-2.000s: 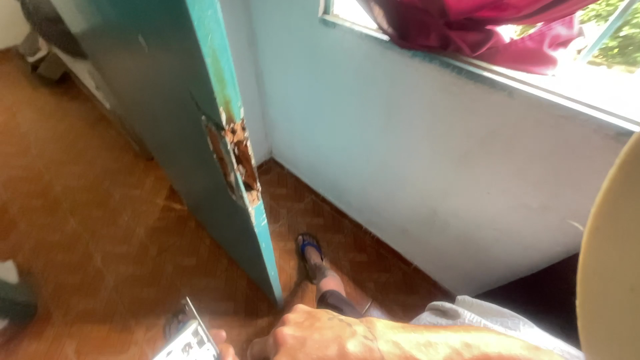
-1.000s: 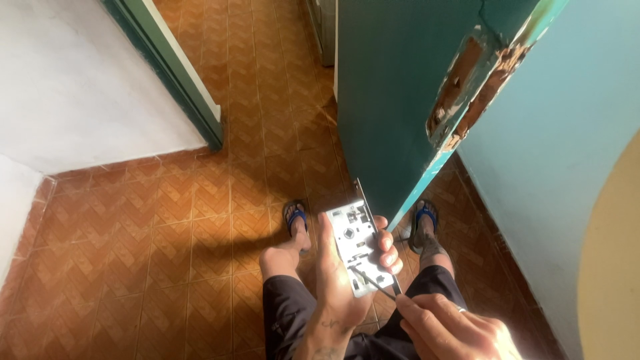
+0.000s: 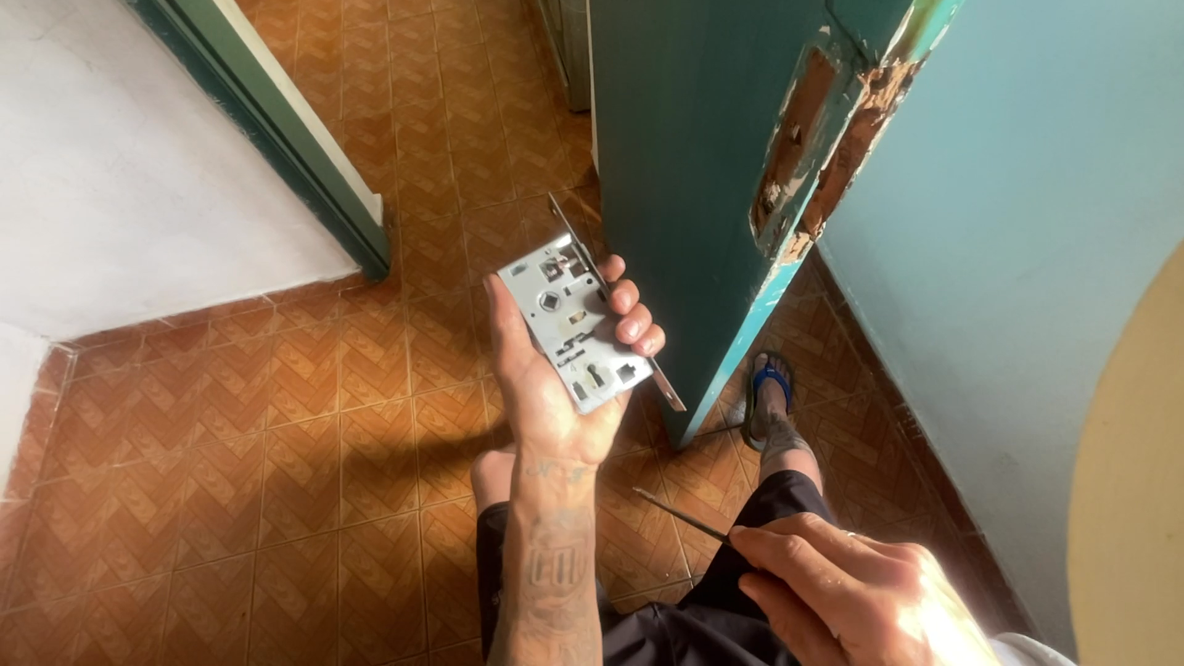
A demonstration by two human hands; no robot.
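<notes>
A metal mortise lock (image 3: pixel 575 319) lies flat across my left hand (image 3: pixel 546 379), whose fingers curl over its faceplate edge and whose thumb rests along the other side. My right hand (image 3: pixel 832 583), lower right, pinches a thin metal tool (image 3: pixel 683 514), perhaps a screwdriver, its tip pointing up and left, apart from the lock. Beyond both hands stands a green door (image 3: pixel 684 185). Its edge has a rough, splintered lock recess (image 3: pixel 846 157) with bare wood showing, and a long cutout (image 3: pixel 794 139) is open in its face.
A green door frame (image 3: pixel 277 139) and white wall (image 3: pixel 139 185) are at the left, a pale blue wall (image 3: pixel 999 277) at the right. Brown patterned tiles (image 3: pixel 305 462) cover the floor. My sandalled foot (image 3: pixel 770 393) is beside the door's bottom. A blurred beige edge (image 3: pixel 1128 481) borders the right side.
The view has swung left since the earliest frame. One second ago the tool's tip was at the lock; my right hand has drawn it down and away. The lock stays in my left hand.
</notes>
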